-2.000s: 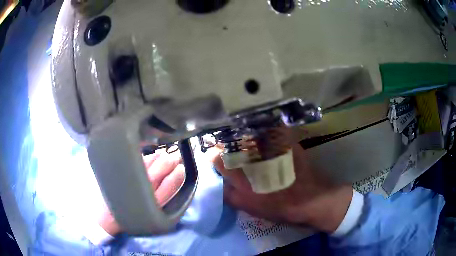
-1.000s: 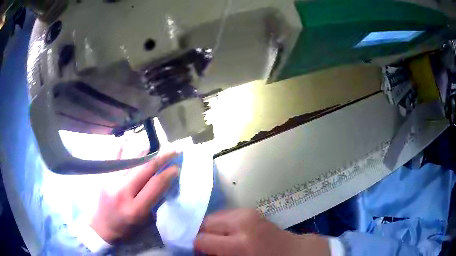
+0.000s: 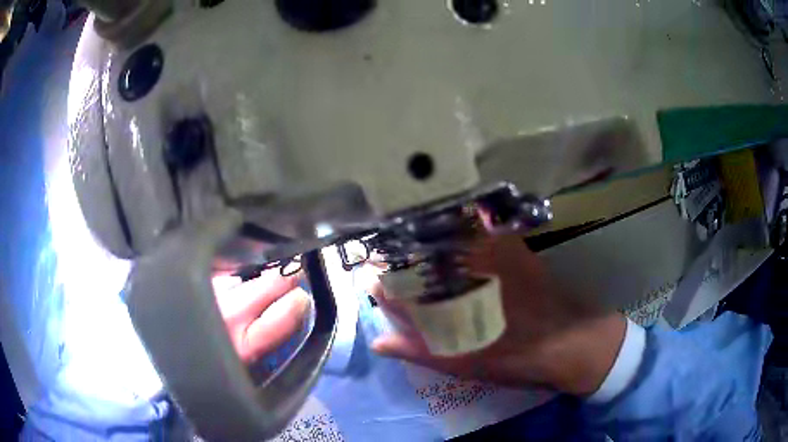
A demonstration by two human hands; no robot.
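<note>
The cream sewing machine head (image 3: 346, 104) fills the upper view, with a pale loop-shaped guard (image 3: 186, 319) at its left front and a whitish knob (image 3: 462, 319) below it. Light blue fabric (image 3: 367, 393) lies on the bed under the needle area. My left hand (image 3: 263, 315) shows through the loop, its fingers on the fabric, washed out by glare. My right hand (image 3: 527, 324) is behind and right of the knob, fingertips at the fabric's right side near the needle area. The head and knob hide parts of both hands, and the needle point is hidden.
The table (image 3: 596, 259) has a printed measuring scale along its front edge. A yellow tray (image 3: 741, 190) stands at the far right, with a grey strip (image 3: 726, 263) hanging from it. A green panel (image 3: 721, 129) is on the machine's right. Very bright glare lies at left.
Since one second ago the view has moved closer over the machine head. My right hand has moved from the fabric's front end up to the needle area; my left hand now shows through the loop.
</note>
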